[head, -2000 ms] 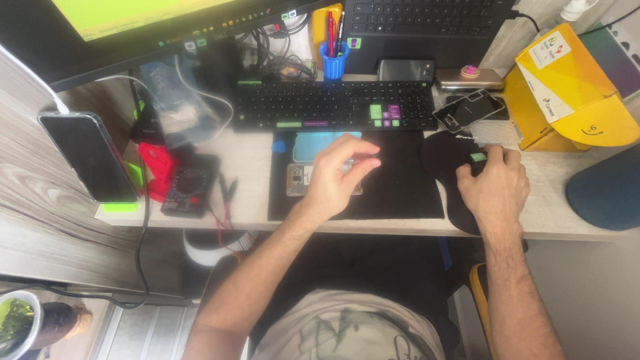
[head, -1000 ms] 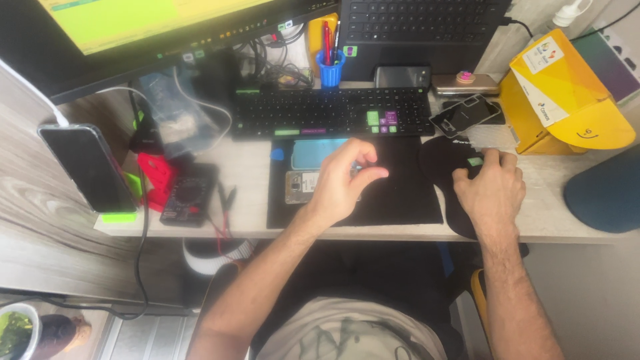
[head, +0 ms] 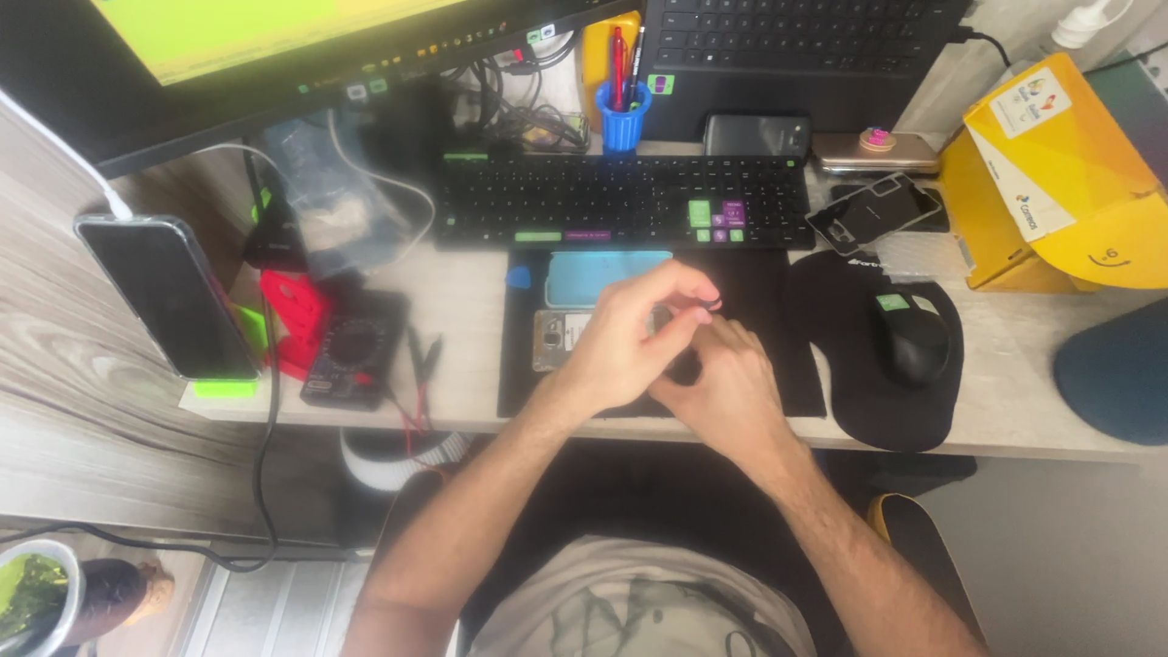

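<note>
My left hand (head: 634, 338) is raised over a black work mat (head: 780, 365), thumb and forefinger pinching a small dark piece (head: 712, 303) too small to identify. Just right of it and close against it is my right hand (head: 730, 379), fingers curled; whether it holds anything is hidden. Partly under my left hand lies an opened smartphone (head: 549, 339) with its back off. Above that phone rests a light blue phone case (head: 602, 274), and a blue plastic pick (head: 518, 277) is at the mat's upper left corner. A computer mouse (head: 912, 342) sits on a black mouse pad (head: 881, 415).
A black keyboard (head: 584, 201) stands behind the mat. To the left are a multimeter (head: 351, 351), red-handled tool or leads (head: 422, 401) and a propped phone (head: 164, 297). At the right lie a phone frame (head: 874, 214), a yellow box (head: 1058, 182) and a dark blue cylinder (head: 1118, 374).
My right hand has left the mouse and moved left to my left hand. My left hand stays above the mat, still pinching.
</note>
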